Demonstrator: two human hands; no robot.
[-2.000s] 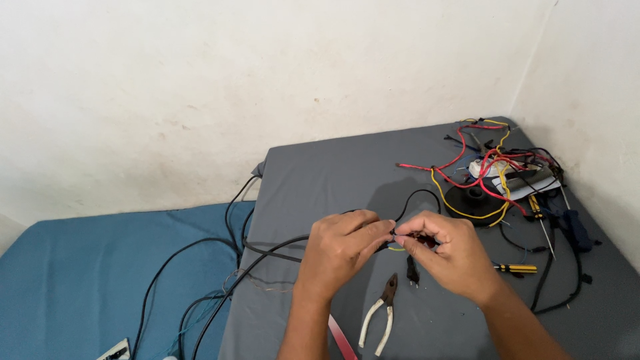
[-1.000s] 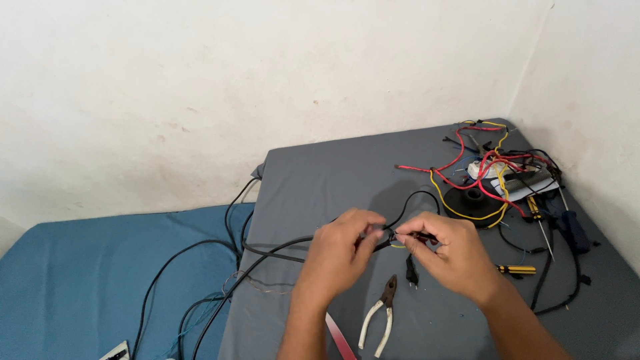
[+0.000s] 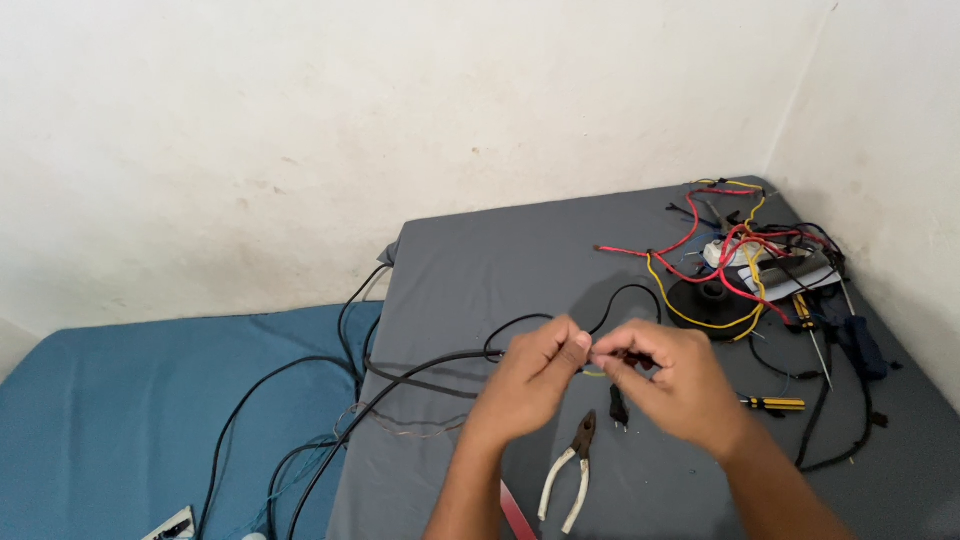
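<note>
My left hand (image 3: 534,375) and my right hand (image 3: 667,375) meet fingertip to fingertip above the grey cloth surface. Between them they pinch a thin wire end, mostly hidden by the fingers. A thick black cable (image 3: 427,365) runs from the left into my left hand. A short yellow-green wire (image 3: 593,374) shows just under the fingers. Below the hands lies a black two-pin plug (image 3: 618,409). Pliers with white handles (image 3: 574,469) rest between my forearms, their jaws pointing up. Part of a red strip (image 3: 516,514) shows beside my left forearm.
At the right lie red wires (image 3: 690,274) and yellow wires over a black round spool (image 3: 709,304), with a yellow-black screwdriver (image 3: 780,403) and a blue-handled screwdriver (image 3: 865,349). Black cables drape onto a lower blue surface (image 3: 135,420) at left. Walls stand behind and at right.
My left fingers, slightly apart from my right ones a second ago, are now closer against them. The pliers and plug have stayed where they were.
</note>
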